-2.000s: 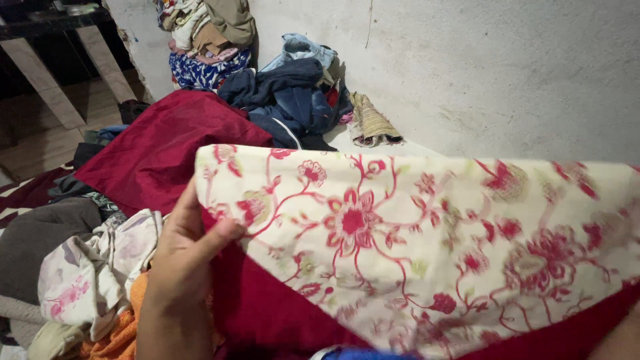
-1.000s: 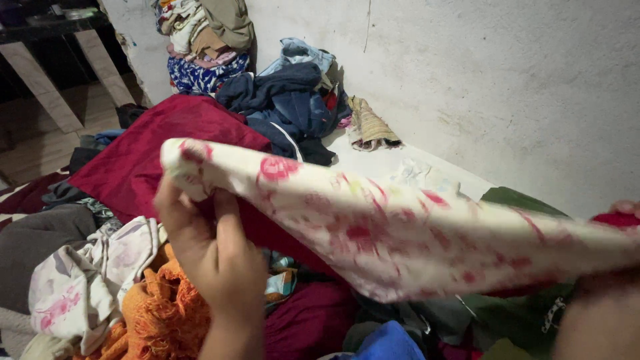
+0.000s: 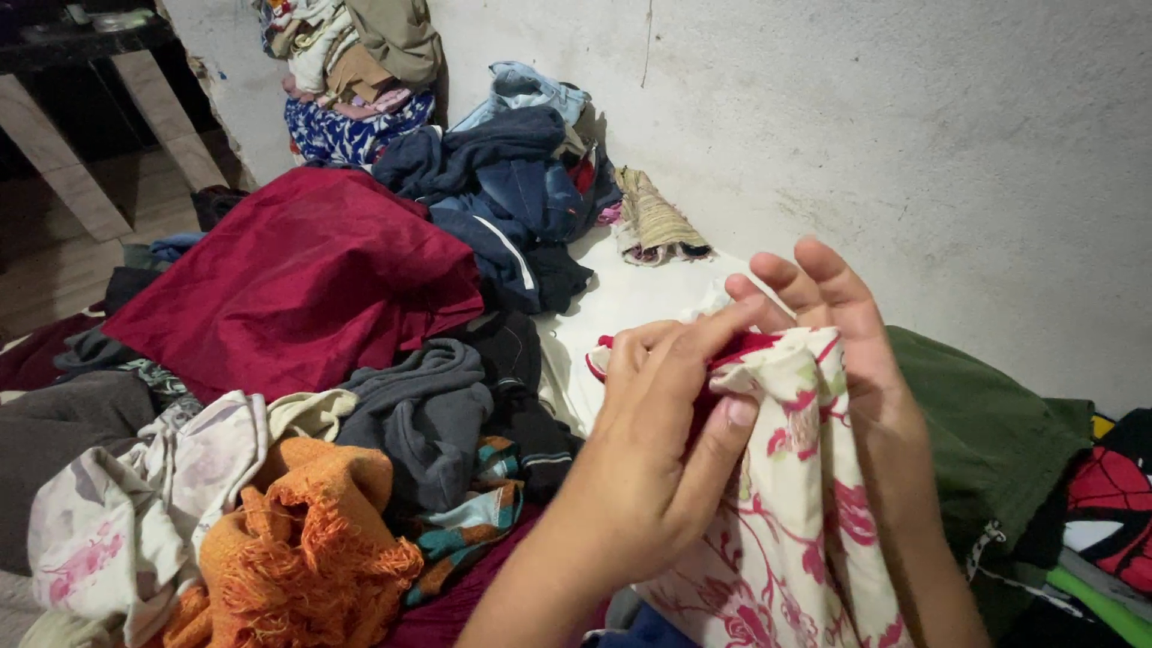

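Observation:
A cream cloth with pink floral print and a red underside (image 3: pixel 792 504) hangs in gathered folds from my hands, right of the middle. My left hand (image 3: pixel 666 423) pinches its bunched upper edge between thumb and fingers. My right hand (image 3: pixel 855 351) is behind the cloth at the right, its fingers raised and partly spread, its palm against the folds; whether it grips is hard to tell. A crimson cloth (image 3: pixel 306 279) lies over the clothes at the left. An orange fringed cloth (image 3: pixel 306 549) lies in front of it, beside a white garment with pink stains or print (image 3: pixel 99 540).
Navy garments (image 3: pixel 513 180) are heaped by the wall (image 3: pixel 855 117), with a folded stack of clothes (image 3: pixel 360 81) behind. A striped beige cloth (image 3: pixel 657 220) lies on a white surface (image 3: pixel 612 288). A green garment (image 3: pixel 981 432) is at the right. A table (image 3: pixel 90 40) stands at the far left.
The floral cloth was stretched wide between my hands; now it is bunched and hangs down. My left hand has moved right and the two hands have come together.

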